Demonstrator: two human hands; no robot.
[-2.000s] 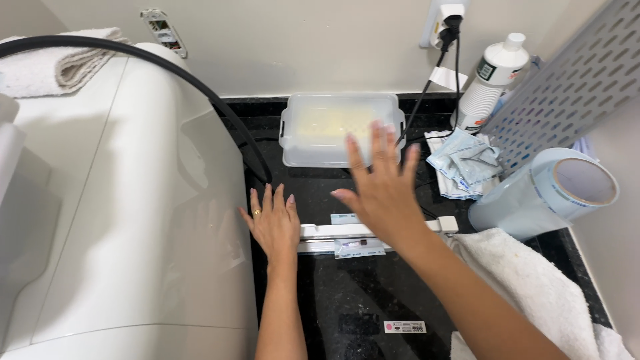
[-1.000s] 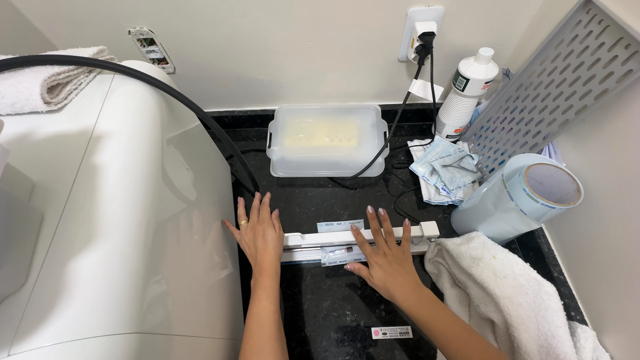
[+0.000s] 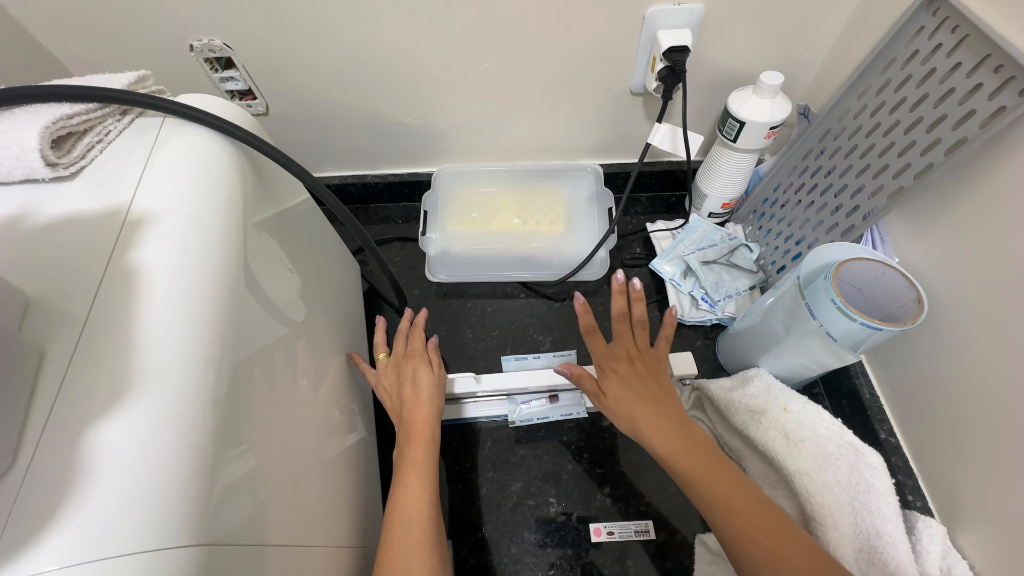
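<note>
A white bar heat sealer (image 3: 478, 386) lies across the black speckled stone counter. Through it runs a small sterilization pouch (image 3: 549, 408), with a small vial or tube showing inside its near part; its far end shows beyond the bar. My left hand (image 3: 408, 368) rests over the sealer's left end, fingers slightly spread, a gold ring on one finger. Over the bar's right part is my right hand (image 3: 632, 368), fingers spread, holding nothing; whether its palm touches the bar I cannot tell. A small printed indicator strip (image 3: 622, 532) lies nearer on the counter.
Behind the sealer sits a lidded translucent plastic box (image 3: 516, 256). Power cords hang from a wall outlet (image 3: 644, 60). At right are opened pouches (image 3: 704, 268), a white bottle (image 3: 740, 136), a pouch roll (image 3: 800, 320), a perforated grey tray (image 3: 896, 120) and a towel (image 3: 808, 448). A white machine (image 3: 192, 344) fills the left.
My right hand has come down from in front of the plastic box's lower edge to the sealer, and its fingers have spread since one second ago. My left hand stays at the sealer's left end.
</note>
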